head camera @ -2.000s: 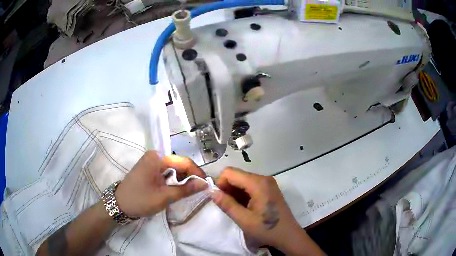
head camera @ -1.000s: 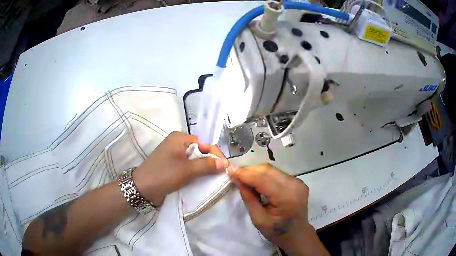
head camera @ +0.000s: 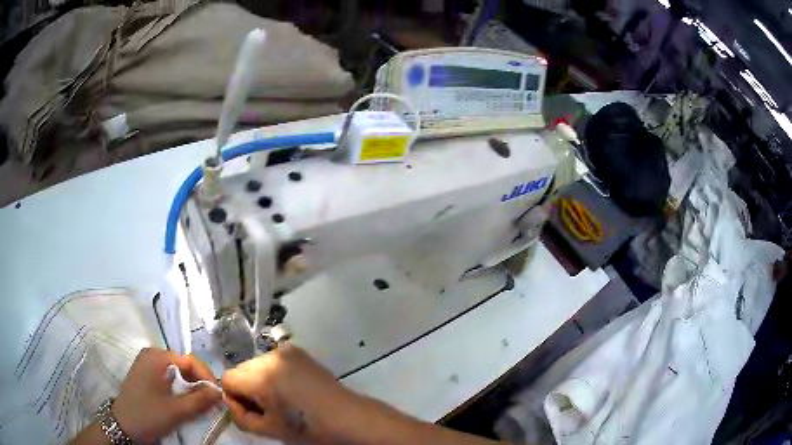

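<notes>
The white trousers [head camera: 104, 326] with double dark stitch lines lie at the lower left, cut off by the bottom edge. My left hand [head camera: 158, 395], with a metal watch, pinches a folded white edge [head camera: 187, 382] of them. My right hand [head camera: 273, 391] pinches the same edge just to the right, fingertips close to the left hand's. Both are in front of the sewing machine head [head camera: 373, 209], marked JUKI. The presser foot area [head camera: 234, 335] is just beyond my fingers; the needle tip cannot be made out.
A blue tube [head camera: 252, 146] curves over the machine's left end. A control panel [head camera: 473, 91] stands behind it. Beige garments [head camera: 234, 61] are piled at the back left. Yellow-orange scissors [head camera: 580, 219] lie right of the machine. A loose white garment pile [head camera: 695, 287] is at the right.
The view has swung up and right, so machine and hands sit lower and further left, and the control panel and more of the white pile show. Both hands still pinch the edge.
</notes>
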